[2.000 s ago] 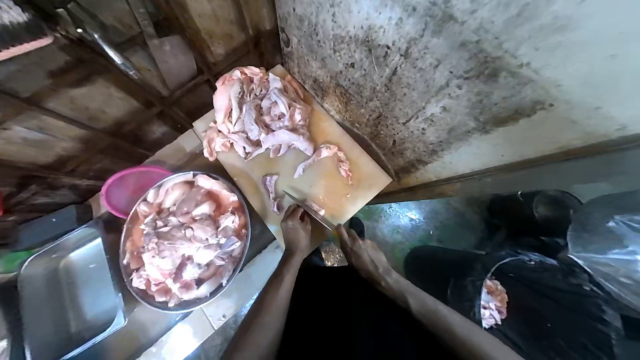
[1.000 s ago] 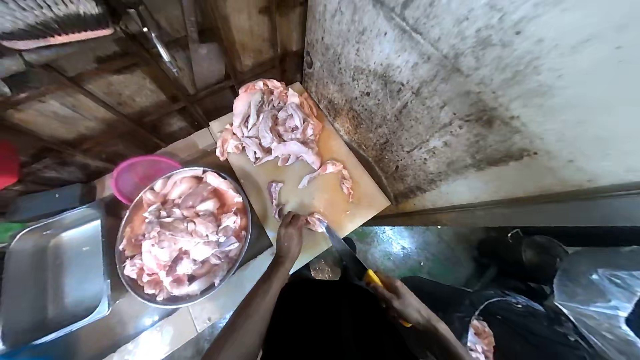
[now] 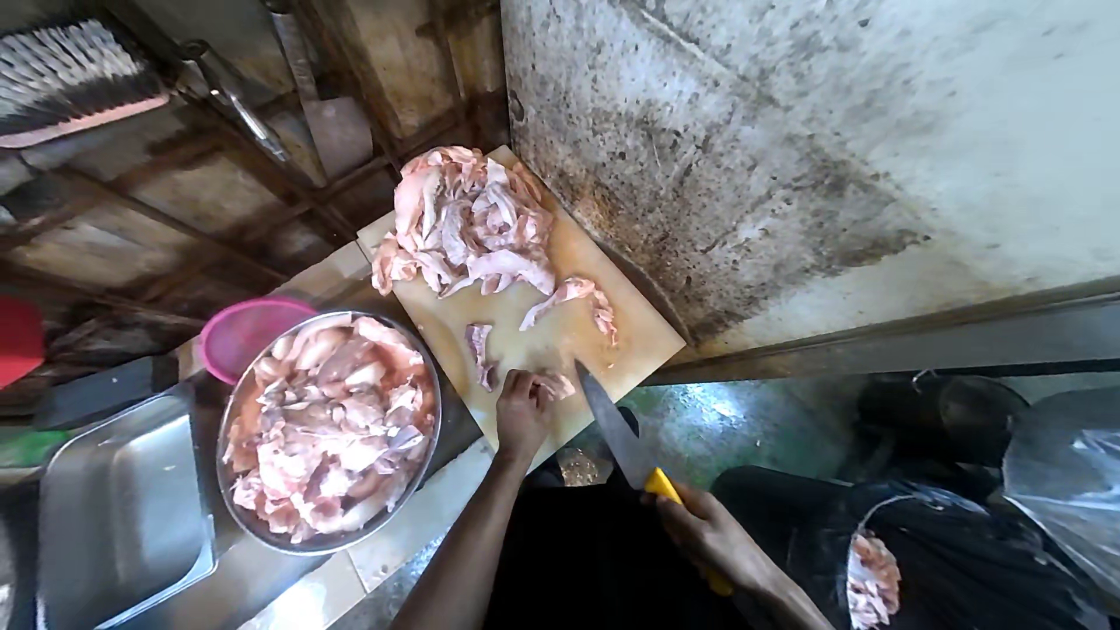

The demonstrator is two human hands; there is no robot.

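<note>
My left hand (image 3: 523, 418) pinches a small piece of raw meat (image 3: 555, 384) against the lower part of a cutting board (image 3: 634, 328). A knife (image 3: 612, 424) with a yellow handle is in my right hand (image 3: 713, 529), its tip over the board just right of that piece. A dark strip of skin or meat (image 3: 480, 356) lies left of it, and a curled pale strip (image 3: 573, 297) above it. Raw meat or skin strips are heaped (image 3: 472, 219) at the board's far end. A round metal bowl (image 3: 439, 411) full of raw meat pieces stands to the left.
A pink plastic basin or lid (image 3: 229, 337) sits behind the bowl, with a steel tray (image 3: 122, 516) at the far left. A stained wall (image 3: 700, 175) borders the board's right side. At the lower right, a black bag (image 3: 962, 560) holds meat scraps. A brush (image 3: 74, 79) hangs at the upper left.
The knife blade lay close to my left fingers two seconds ago; it has since swung away to the right, and its yellow handle shows. My left hand remains at the board's lower edge.
</note>
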